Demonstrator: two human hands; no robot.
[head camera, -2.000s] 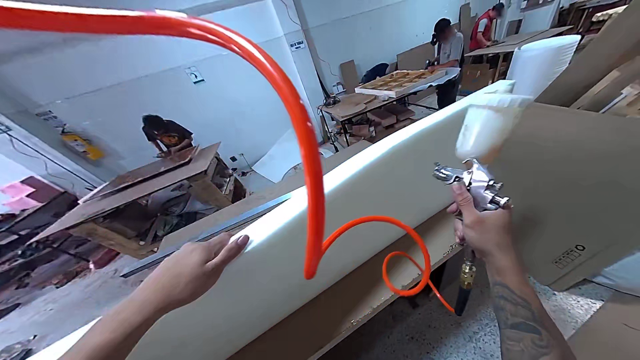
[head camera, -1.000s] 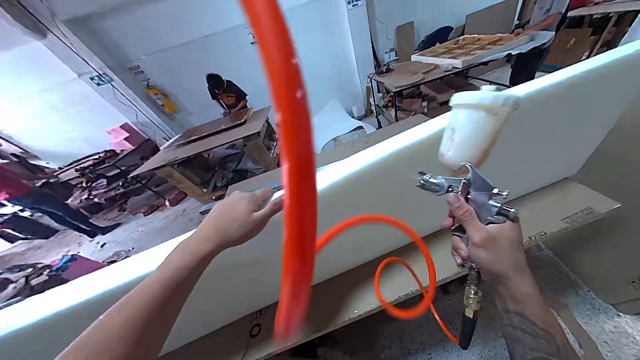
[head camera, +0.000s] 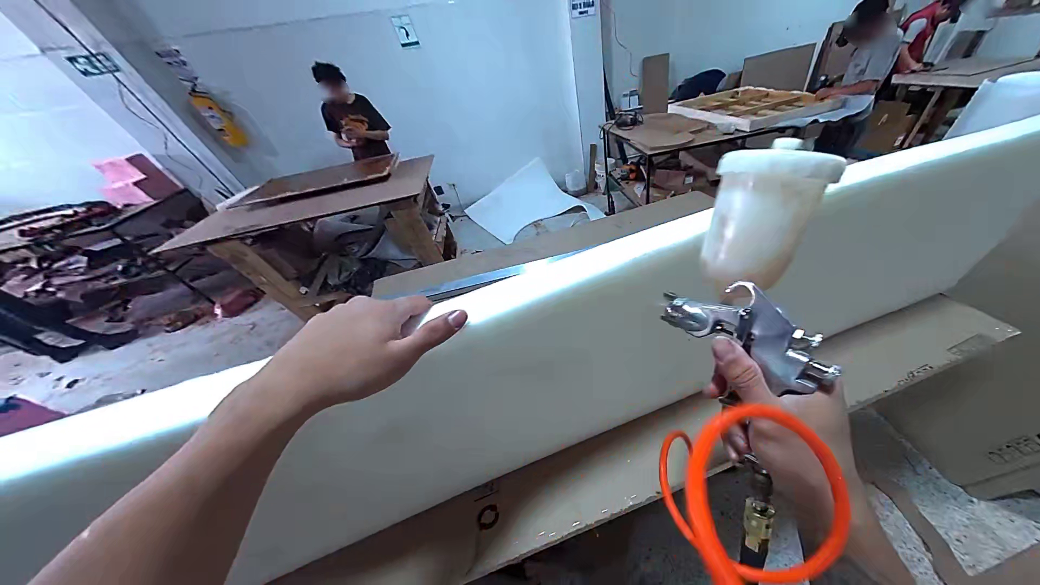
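Note:
A long white panel or foam slab (head camera: 520, 390) stands on edge across the view, on a cardboard sheet (head camera: 569, 496). My left hand (head camera: 366, 345) rests over its top edge, the thumb on the near side; the fingertips behind are partly hidden. My right hand (head camera: 780, 422) grips a metal spray gun (head camera: 756, 333) by its handle, on the near side of the slab. A white plastic cup (head camera: 768, 215) with a lid sits on top of the gun, whose nozzle points left. An orange coiled air hose (head camera: 841, 504) loops in front of my right wrist, near a brass fitting (head camera: 757, 524).
Beyond the slab, a person (head camera: 353, 114) stands behind a wooden table (head camera: 325, 203). Two people work at tables at the back right, where a wooden frame (head camera: 751, 106) lies. A white sheet (head camera: 532, 199) lies near the wall. A cardboard box (head camera: 967, 406) stands at right.
The orange hose has left the upper middle of the view and now loops before my right wrist. My left hand remains at the slab's top edge. The view has turned left.

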